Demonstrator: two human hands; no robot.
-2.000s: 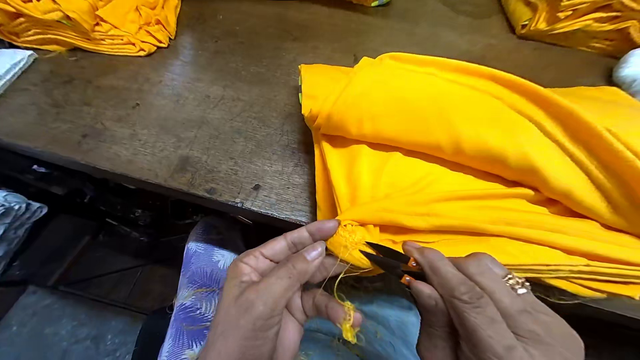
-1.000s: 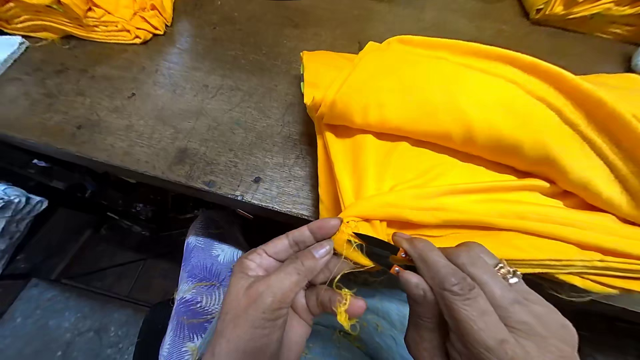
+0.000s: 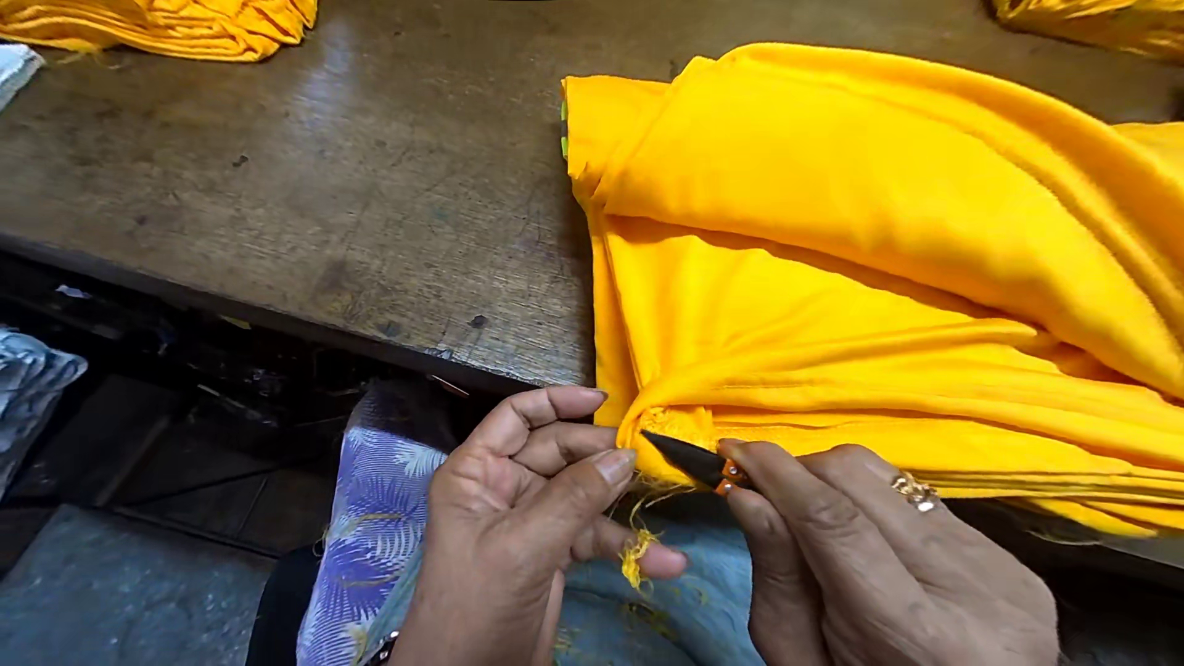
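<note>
A pile of folded yellow-orange fabric [image 3: 832, 222] lies across the table's front edge on the right. My left hand [image 3: 546, 490] pinches a gathered corner of it between thumb and fingers, and a tangle of yellow thread [image 3: 635, 557] hangs by its lower fingers. In my right hand [image 3: 860, 546], which wears a gold-coloured ring [image 3: 916, 490], is a pair of small thread snips [image 3: 689, 460] with dark blades and orange parts near the fingers. The blades look closed, and their tips point left against the frayed edge of the corner. The handles are mostly hidden by the fingers.
More yellow fabric lies at the back left [image 3: 176, 28] and back right [image 3: 1101, 23] of the dark wooden table [image 3: 388, 185]. A white item [image 3: 14, 69] sits at the left edge. Patterned purple cloth [image 3: 370, 527] and blue-grey cloth [image 3: 694, 610] with thread scraps are below my hands.
The snips' blades now lie more over the frayed corner, and their tips are nearer my left thumb. Both hands keep their hold. The view has shifted slightly.
</note>
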